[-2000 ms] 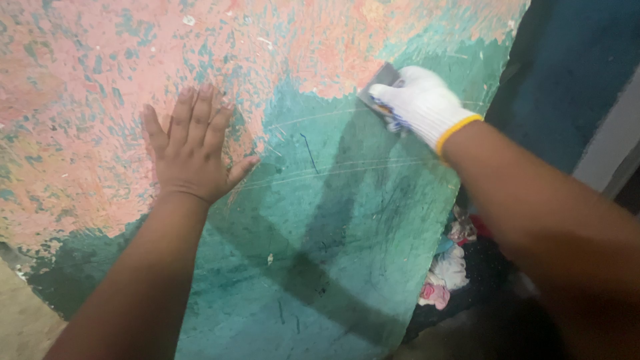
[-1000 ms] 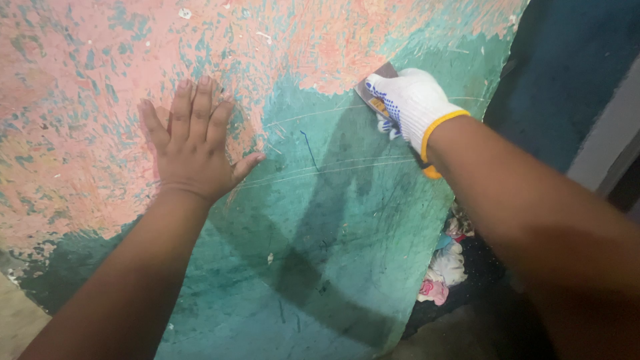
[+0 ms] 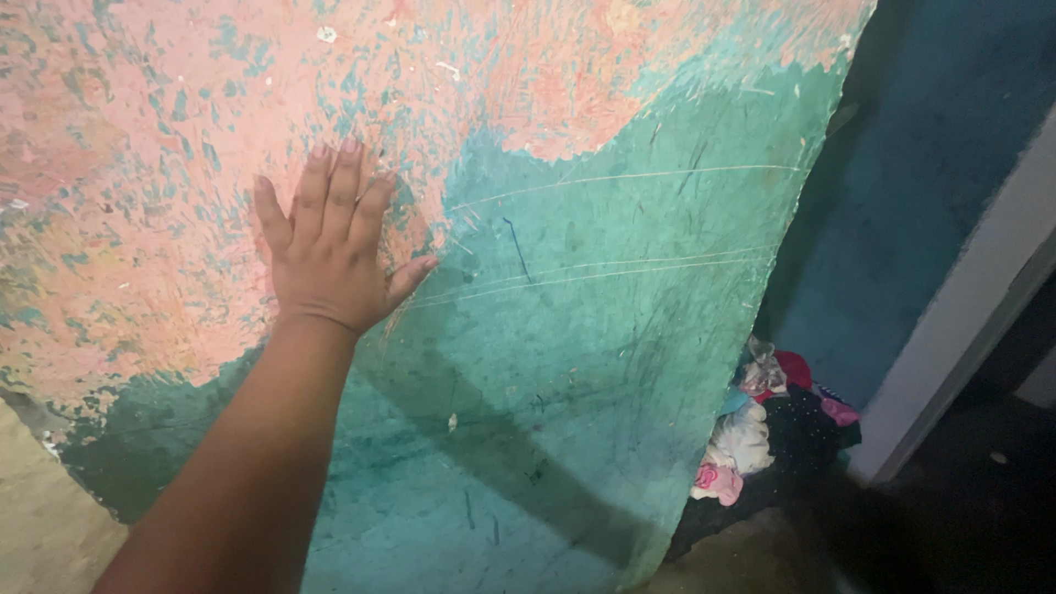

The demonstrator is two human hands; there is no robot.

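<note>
My left hand [image 3: 334,239], bare and with its fingers spread, lies flat against a painted wall [image 3: 577,346]. Around its fingers the wall shows patchy pink and orange paint [image 3: 198,107] with bluish-green flecks; to the right and below, the surface is green to teal. Thin pale scratch lines run across the green part, and a short dark blue mark stands right of my thumb. The forearm reaches up from the lower left and a shadow falls on the wall to its right. My right hand is out of view, and so is the scraper.
Past the wall's chipped right edge, a heap of clothes or cloth [image 3: 742,437] in white, pink, red and black lies low down. Behind it are a dark blue wall [image 3: 899,190] and a pale grey door frame or post [image 3: 965,305]. Floor shows at the lower left [image 3: 41,511].
My gloved right hand, which held a flat scraper against the wall at the pink paint's lower edge, has left the view. My left hand stays in place on the wall.
</note>
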